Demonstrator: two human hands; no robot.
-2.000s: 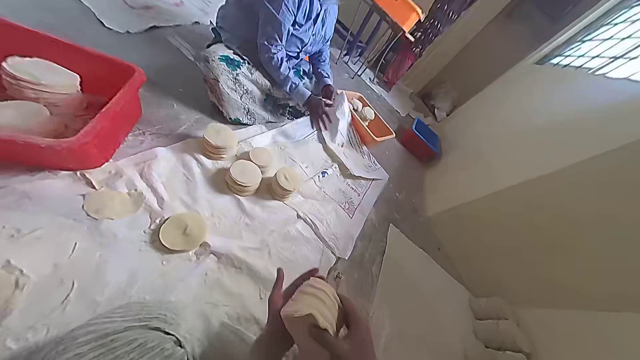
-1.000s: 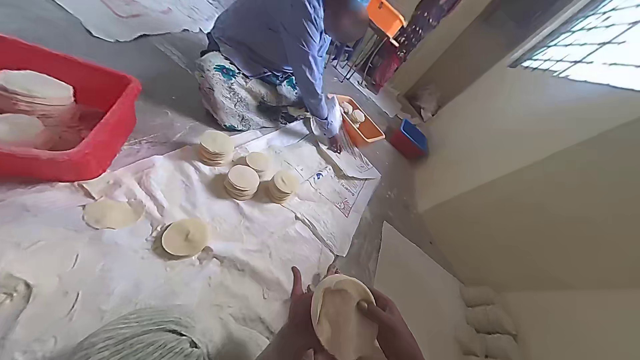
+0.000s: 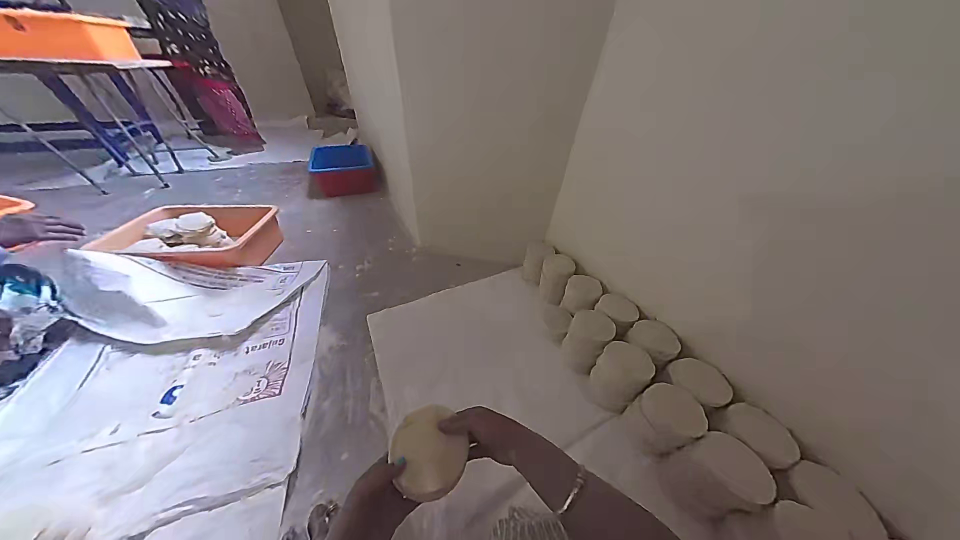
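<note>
Between my two hands is a stack of round flat dough discs [image 3: 429, 454], tilted so its pale top faces me. My left hand [image 3: 379, 487] grips the stack at its lower left edge, with the thumb on top. On the upper right edge, my right hand [image 3: 484, 435] holds it with thumb and fingers; a bangle circles that wrist. Beyond my hands a white sheet [image 3: 457, 345] lies on the floor. Along its right side, by the wall, stand several stacks of similar discs [image 3: 622, 367] in rows.
Printed white sacking [image 3: 217, 442] covers the floor at left. An orange tray [image 3: 259, 232] with dough pieces stands behind it, near another person's hand [image 3: 41, 227]. Farther back are a blue and red tub [image 3: 343, 171], a table [image 3: 90, 64] and a standing person [image 3: 210, 75]. A wall bounds the right.
The view has swung to the right, bringing the stacks by the wall into fuller sight. The disc stack remains in my hands, turned to a different angle.
</note>
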